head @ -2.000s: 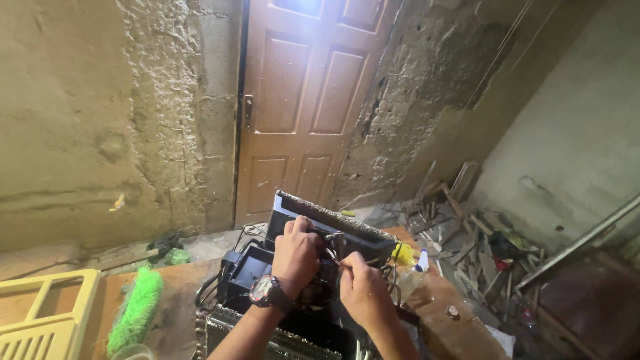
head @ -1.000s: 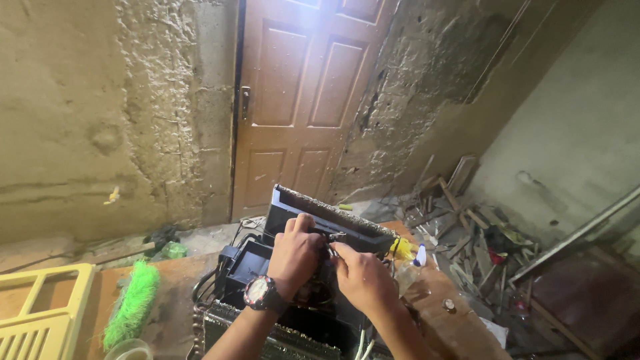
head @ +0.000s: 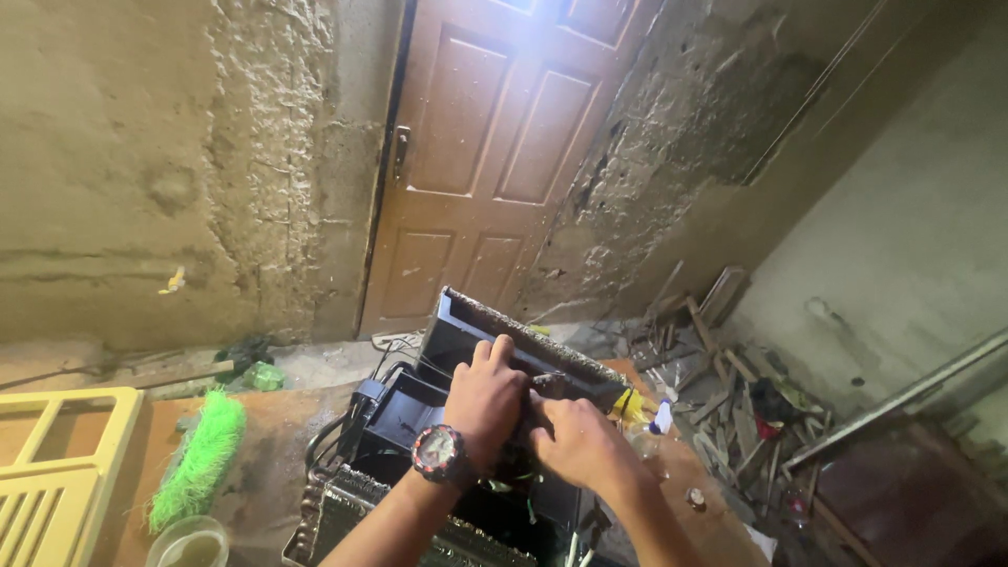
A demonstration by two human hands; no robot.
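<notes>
An opened appliance with black housing [head: 409, 405], finned coil panels and bent metal tubing stands on a wooden table. My left hand [head: 488, 390], with a watch on the wrist, lies over its middle, fingers against the inner side of the upright rear panel [head: 535, 331]. Close beside it on the right, my right hand [head: 579, 441] has its fingers curled at the same spot, where a small metallic piece [head: 547, 378] shows. What either hand grips is hidden. Wires [head: 579, 551] hang out at the lower front.
On the table's left are a cream plastic grille [head: 67, 480], a green bristle brush [head: 201, 461] and a clear cup [head: 189, 547]. A bottle [head: 650, 429] and yellow item [head: 628, 405] sit right of the appliance. Wood scraps [head: 728, 394] litter the floor before a closed door [head: 472, 157].
Both hands stay at the middle of the appliance. The right hand was more upright and closed two seconds ago; it now lies flatter, nearer the left hand.
</notes>
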